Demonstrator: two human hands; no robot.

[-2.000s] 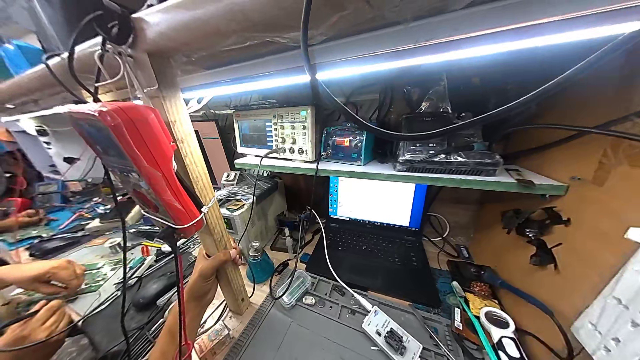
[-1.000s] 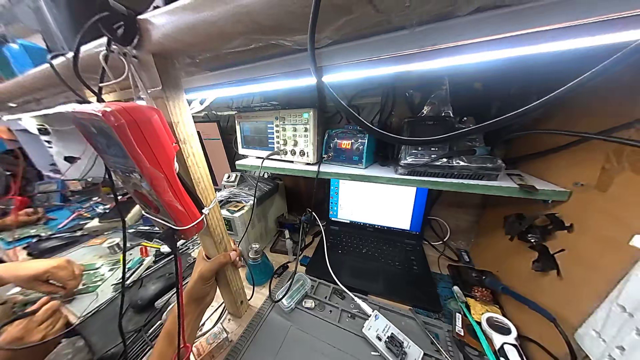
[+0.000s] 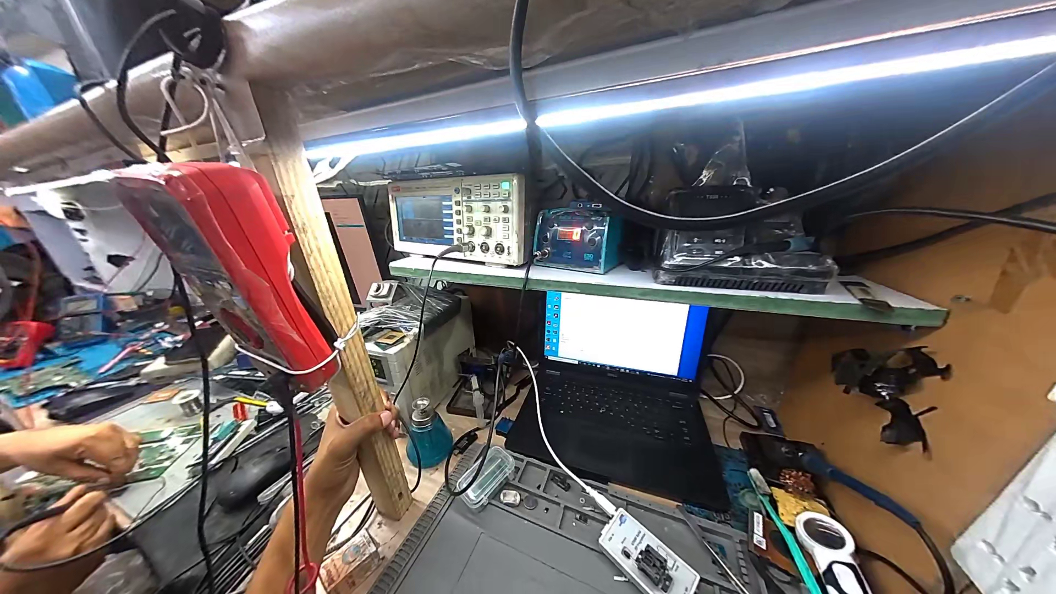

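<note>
My left hand (image 3: pixel 355 437) is wrapped around the lower part of an upright wooden post (image 3: pixel 330 289), thumb across its front. A red multimeter (image 3: pixel 247 264) is tied to the post with white cord just above the hand, its black and red leads hanging past my forearm. Close by on the right stands a blue-green dispenser bottle (image 3: pixel 429 437). My right hand is out of the picture. On the grey repair mat (image 3: pixel 495 544) lies a white chip programmer (image 3: pixel 648 554), joined to a white cable. Behind the mat sits an open black laptop (image 3: pixel 619 412) with its screen lit.
A green-edged shelf (image 3: pixel 660 290) carries an oscilloscope (image 3: pixel 458 219), a small blue device (image 3: pixel 577 239) and plastic-wrapped equipment (image 3: pixel 742 256). A clear plastic box (image 3: pixel 487 478) lies on the mat. A green brush (image 3: pixel 780 528) and tools lie at right. At left, a co-worker's hands (image 3: pixel 74 470) are over circuit boards.
</note>
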